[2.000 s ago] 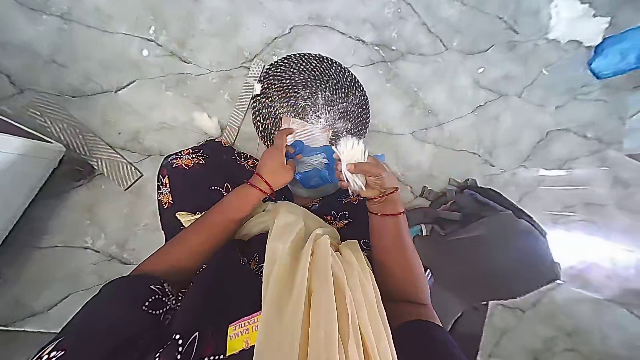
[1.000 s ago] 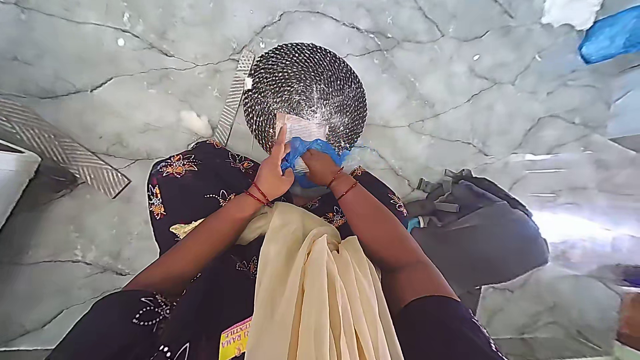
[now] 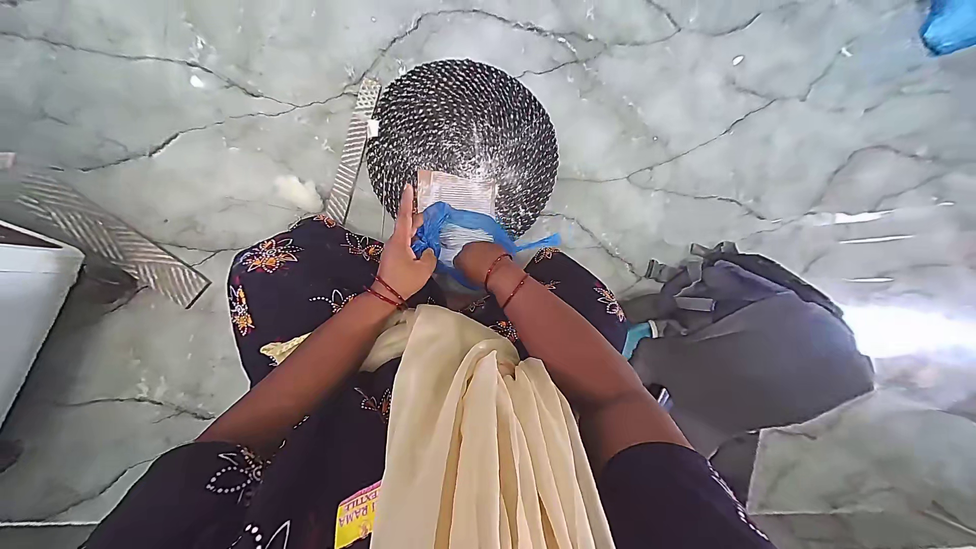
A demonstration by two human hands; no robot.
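A blue plastic bag (image 3: 476,221) lies open over my lap, with thin white sticks (image 3: 456,238) showing inside it. My left hand (image 3: 406,259) grips the bag's left edge between thumb and fingers, its index finger pointing up. My right hand (image 3: 484,263) reaches into the mouth of the bag; its fingertips are hidden, so what it holds cannot be told. Just beyond the bag, a flat clear packet with fine pale lines (image 3: 457,192) rests on the near part of a round black-and-white woven mat (image 3: 465,114).
Patterned strips (image 3: 354,152) lie left of the mat, with another (image 3: 114,236) farther left by a white container (image 3: 34,305). A grey backpack (image 3: 747,351) rests on the marbled floor at my right. Another blue plastic item (image 3: 949,27) is at the top right corner.
Two seconds ago my right hand held a bundle of white sticks beside the bag. It has moved left into the bag, and the bundle no longer shows in that hand.
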